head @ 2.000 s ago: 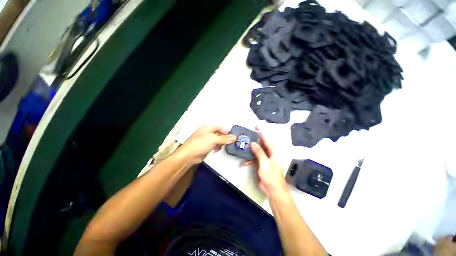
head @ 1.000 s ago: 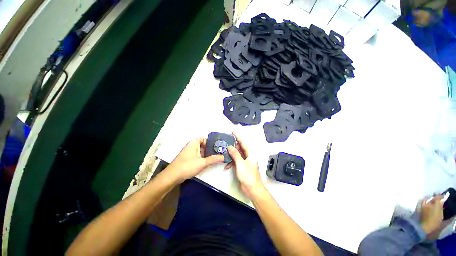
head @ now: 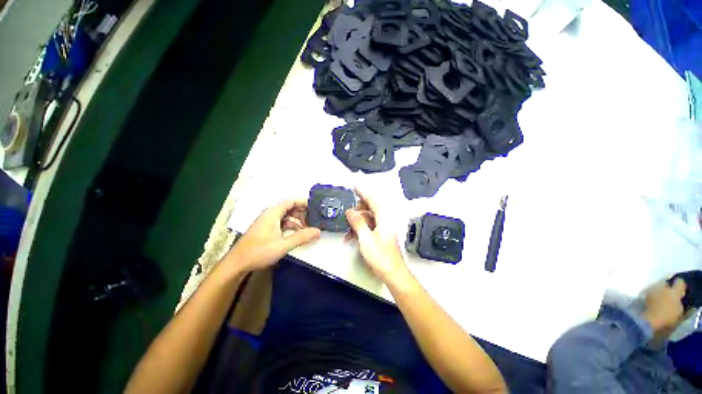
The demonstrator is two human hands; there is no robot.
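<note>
A black cube unit with a pale round detail on its upper face is held between my two hands near the table's front edge. My left hand grips its left side, with the thumb by its lower left corner. My right hand grips its right side, with the thumb on its right edge. The fingers behind and under the unit are partly hidden. A second black cube unit sits on the white table to the right of my right hand, its left side showing a dark hole.
A big heap of flat black die-cut covers lies behind the unit. A slim black hand tool lies to the right. Another person's denim sleeve is at the lower right. A dark green channel runs along the left.
The whole view has shifted. My left thumb has moved off the unit's upper face to its lower left edge. The unit stays between both hands.
</note>
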